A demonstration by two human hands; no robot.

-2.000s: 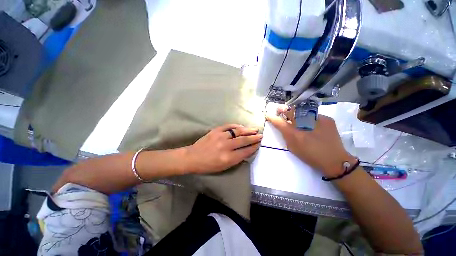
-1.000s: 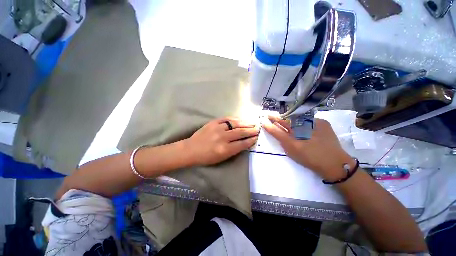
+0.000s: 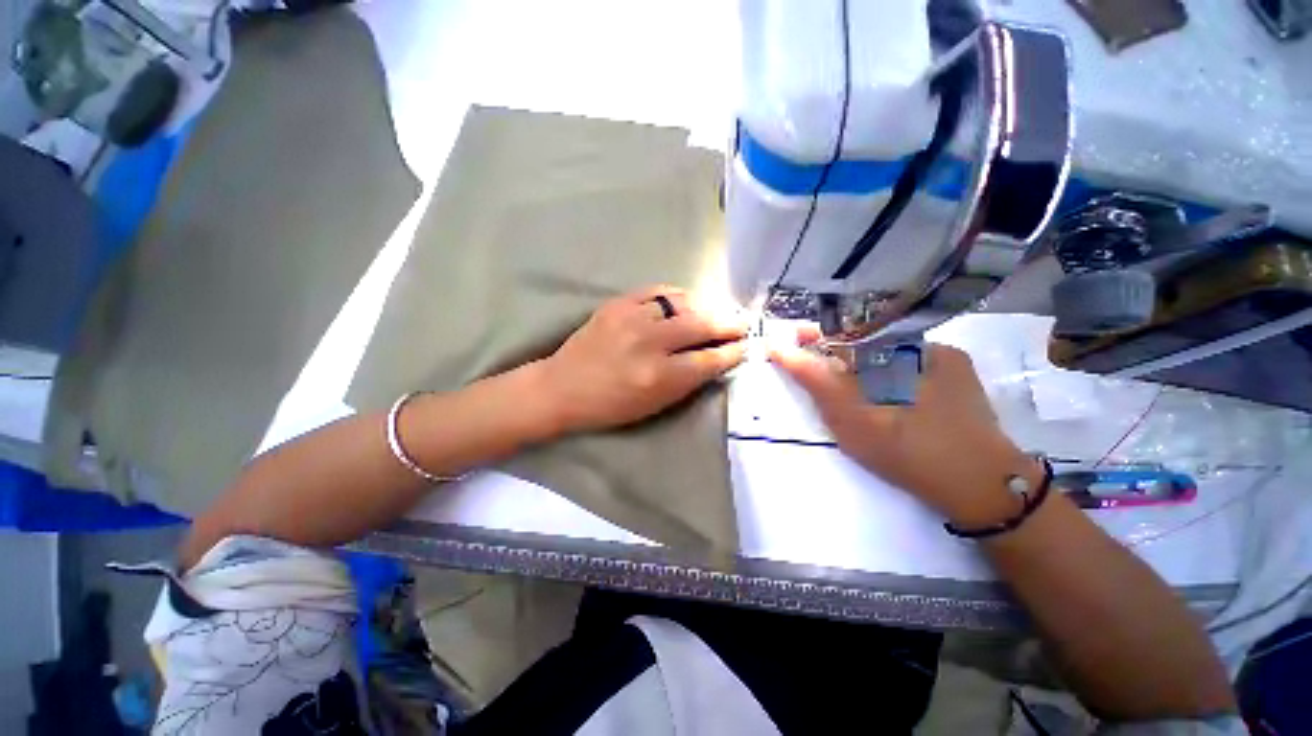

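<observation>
A khaki garment panel [image 3: 554, 216] lies on the white table with its right edge by the needle area of the sewing machine head [image 3: 806, 216]. My left hand [image 3: 633, 360] lies flat on the panel, its fingertips at the edge near the presser foot [image 3: 794, 305]. My right hand [image 3: 899, 431] is right of the needle, its fingertips close to my left ones; the machine parts partly hide it. Bright light washes out the spot between the fingertips, so I cannot tell whether the right fingers hold the edge.
A second large khaki panel [image 3: 238, 245] lies at the left. Blue and pink thread snips [image 3: 1130, 489] lie beside my right wrist. A strapped phone [image 3: 1209, 324] is at the right, above crinkled clear plastic. A measuring tape [image 3: 691, 580] runs along the front edge.
The panel under my left hand has moved away from me, up along the machine, and its near corner has drawn back onto the table edge. My left hand has moved forward with it.
</observation>
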